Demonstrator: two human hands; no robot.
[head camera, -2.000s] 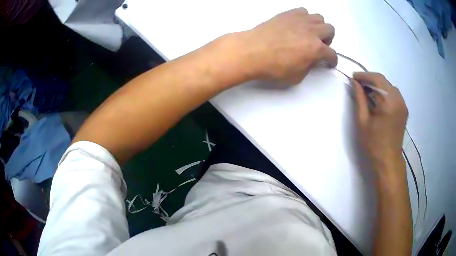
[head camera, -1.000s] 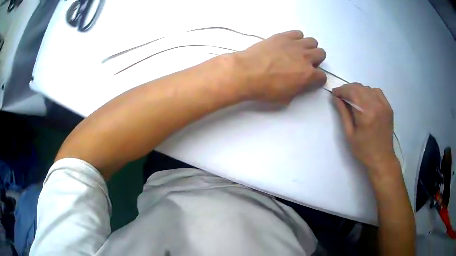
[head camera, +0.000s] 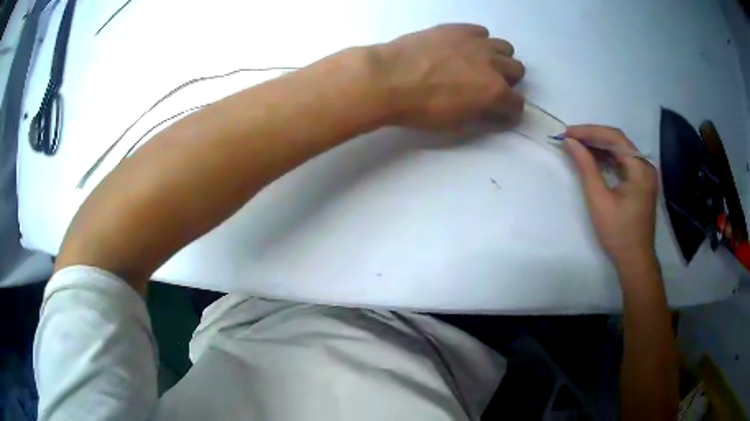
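A long, narrow, curved pale strip (head camera: 539, 122), which looks like the pattern template, lies on the white table. Its left part curves down past my left forearm, and its middle is hidden under that arm. My left hand (head camera: 460, 78) presses on the strip with curled fingers. My right hand (head camera: 613, 185) holds a thin marking pen (head camera: 604, 148) between thumb and fingers. The pen's blue tip touches or nearly touches the strip's lower edge, just right of my left hand. Whether white cloth lies under the strip, I cannot tell.
An electric iron (head camera: 691, 185) with a dark pointed soleplate stands at the right, near my right hand. Fabric shears (head camera: 49, 115) lie at the far left of the white table (head camera: 370, 238). The table's front edge runs close before my body.
My view has turned, so the table edge lies level and the iron shows fully. Both hands stay close together at the strip. The pen's blue tip now shows at the strip's edge.
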